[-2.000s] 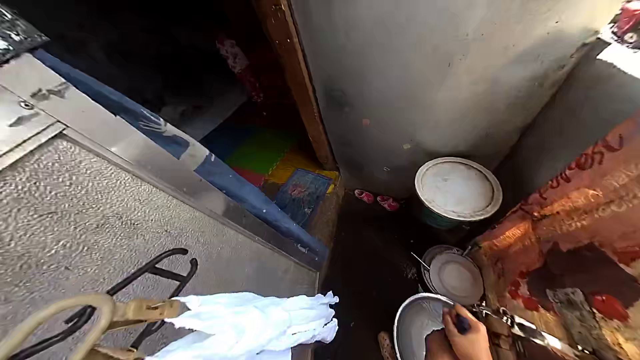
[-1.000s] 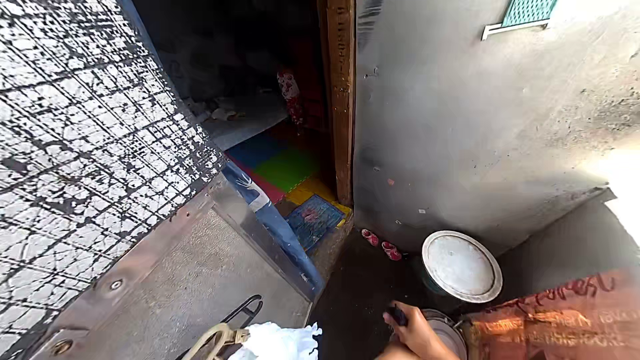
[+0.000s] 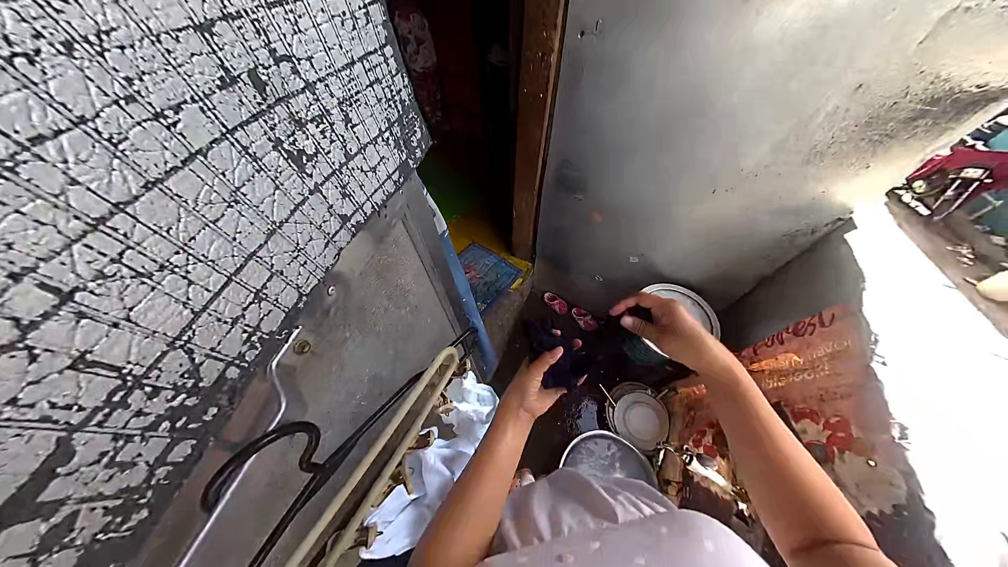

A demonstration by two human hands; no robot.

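Observation:
A crumpled dark navy cloth point(image 3: 557, 356) hangs between my two hands. My left hand point(image 3: 539, 382) grips its near side, fingers curled round it. Higher and to the right, my right hand point(image 3: 660, 324) pinches a dark part of cloth between thumb and fingers, in front of a round white lid point(image 3: 687, 303). Below my hands stands a metal basin point(image 3: 608, 457). White cloths point(image 3: 441, 480) hang from a beige clip hanger point(image 3: 394, 453) left of my left forearm.
Stacked plates or bowls point(image 3: 640, 420) stand beside the basin. Pink shoes point(image 3: 583, 318) lie by the grey wall point(image 3: 677, 142). A metal door point(image 3: 386, 291) stands at left, with a black hook point(image 3: 264, 449) near it. A printed orange sheet point(image 3: 819, 394) is at right.
My left hand has come into view, holding dark cloth. My right hand, earlier low near the basin, is now raised in front of the lid. The view has shifted.

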